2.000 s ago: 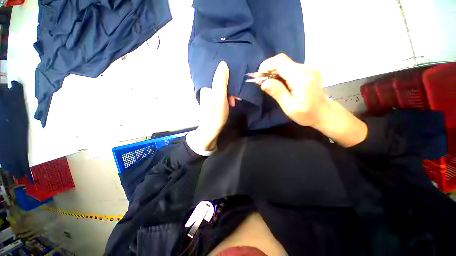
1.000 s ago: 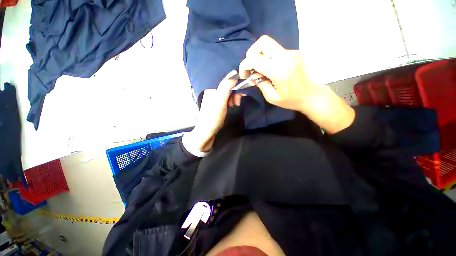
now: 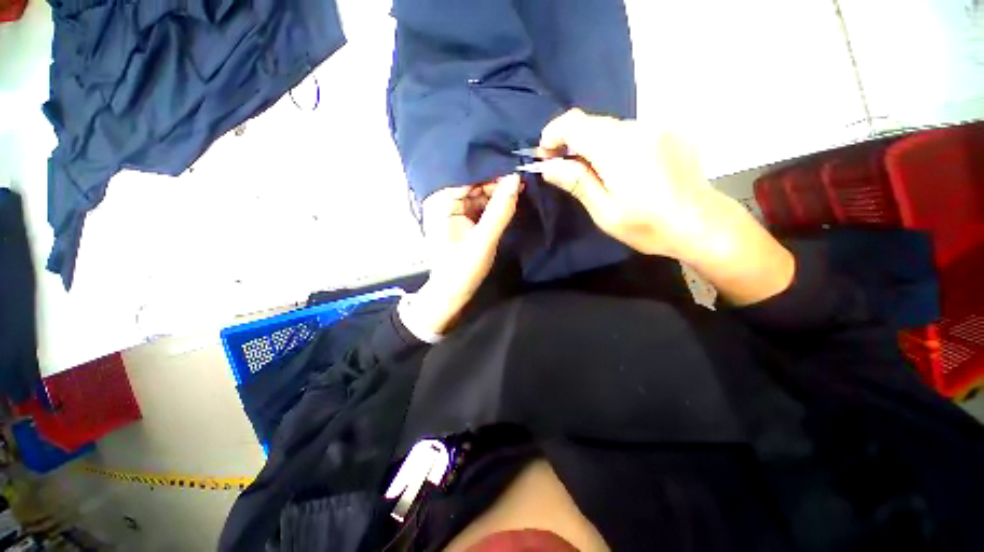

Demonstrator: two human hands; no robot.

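Note:
Navy trousers (image 3: 464, 119) lie over the near edge of the white table, in front of me. A short slit with a small pale mark shows on the panel above my hands. My left hand (image 3: 466, 243) pinches the cloth between thumb and fingers near the near end. My right hand (image 3: 637, 183) holds silver thread snips (image 3: 529, 161), their two tips apart and pointing left, right by my left fingertips. Whether a thread lies between the blades is too small to tell.
A crumpled navy pile (image 3: 162, 97) lies on the table (image 3: 270, 226) at upper left. A blue basket (image 3: 286, 343) stands below the table edge at left, a red basket (image 3: 97, 399) farther left. Red baskets (image 3: 852, 189) stand at right, with navy cloth beside them.
My right hand has moved left toward my left hand, and the snips' tips, close together one second ago, are apart now. My left fingers have shifted and bunched the cloth.

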